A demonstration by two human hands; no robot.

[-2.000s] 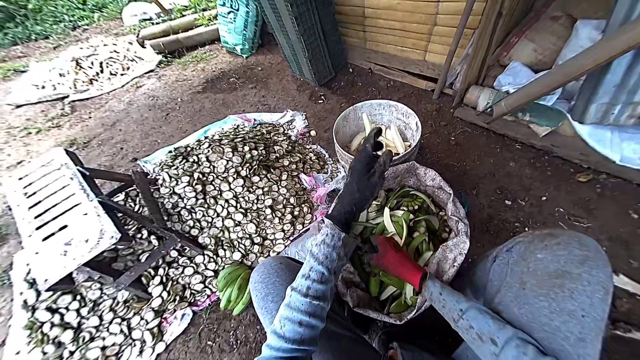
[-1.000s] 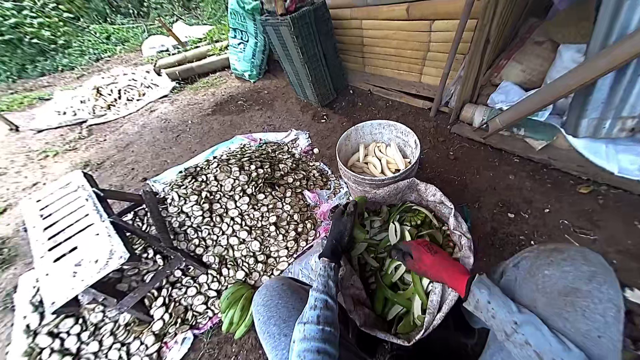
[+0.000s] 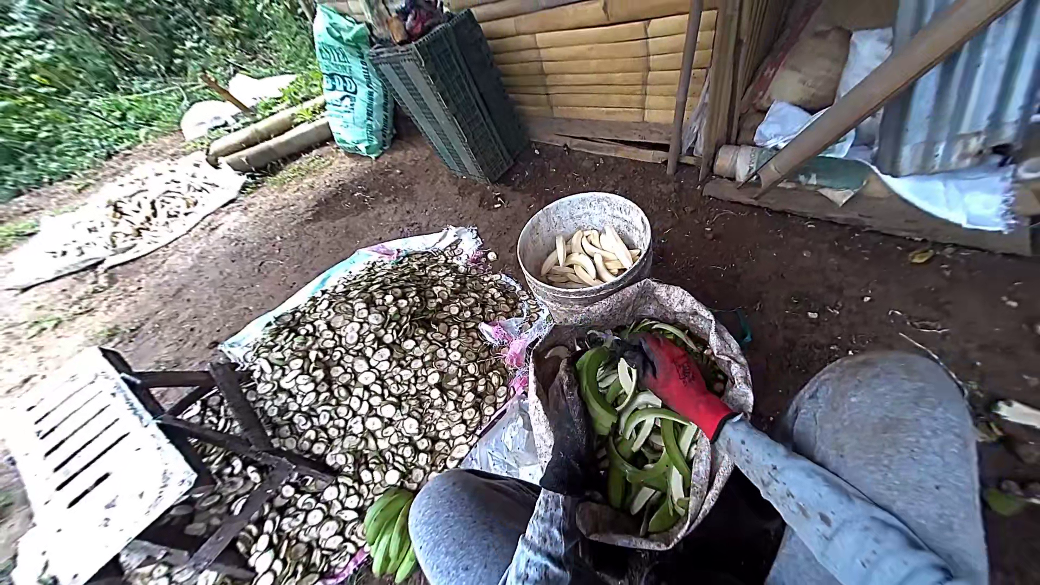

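An open woven sack (image 3: 730,357) stands between my knees, filled with green banana peels (image 3: 650,439). My left hand (image 3: 567,435), in a black glove, is at the sack's left rim; whether its fingers grip the cloth is hard to see. My right hand (image 3: 678,378), in a red and black glove, reaches into the sack among the peels, its fingertips partly hidden. Just beyond the sack, a stained white bucket (image 3: 544,236) holds peeled bananas (image 3: 591,258). Unpeeled green bananas (image 3: 392,532) lie beside my left knee.
Sliced rounds (image 3: 390,357) cover a sheet on the ground at left. A slotted white-topped stand (image 3: 97,463) rests among them. Farther back are a teal sack (image 3: 353,89), a tall dark green basket (image 3: 455,97), another sheet of pieces (image 3: 154,203) and a bamboo wall (image 3: 593,65).
My left hand has gone from over the bucket down to the sack's left side. My right hand has moved forward, deeper into the sack's peels.
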